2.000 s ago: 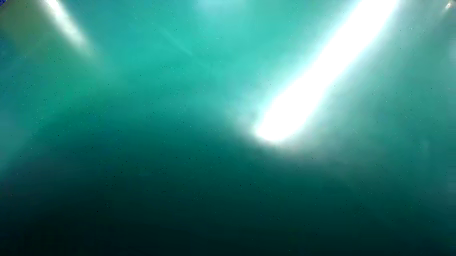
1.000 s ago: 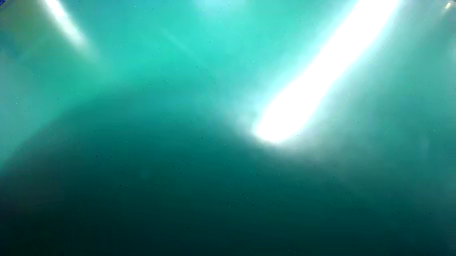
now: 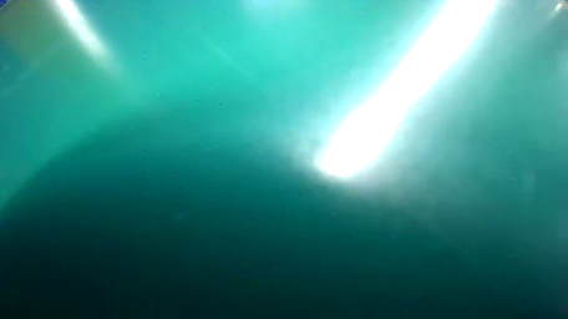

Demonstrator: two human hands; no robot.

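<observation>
A blurred green surface point(image 3: 205, 143) fills nearly the whole head view, bright at the top and nearly black along the bottom. It looks very close to the camera. Neither my left hand nor my right hand is in view. No held or worked-on object can be made out.
A broad white glare streak point(image 3: 398, 93) runs from the top right towards the centre. A thinner streak point(image 3: 81, 28) lies at the top left, beside a dull yellowish patch point(image 3: 28, 31). A small blue bit shows in the top left corner.
The shadow edge at the left is more sharply curved than two seconds ago. Since one second ago, the upper left patch has turned a little more yellowish. The glare streaks have not moved.
</observation>
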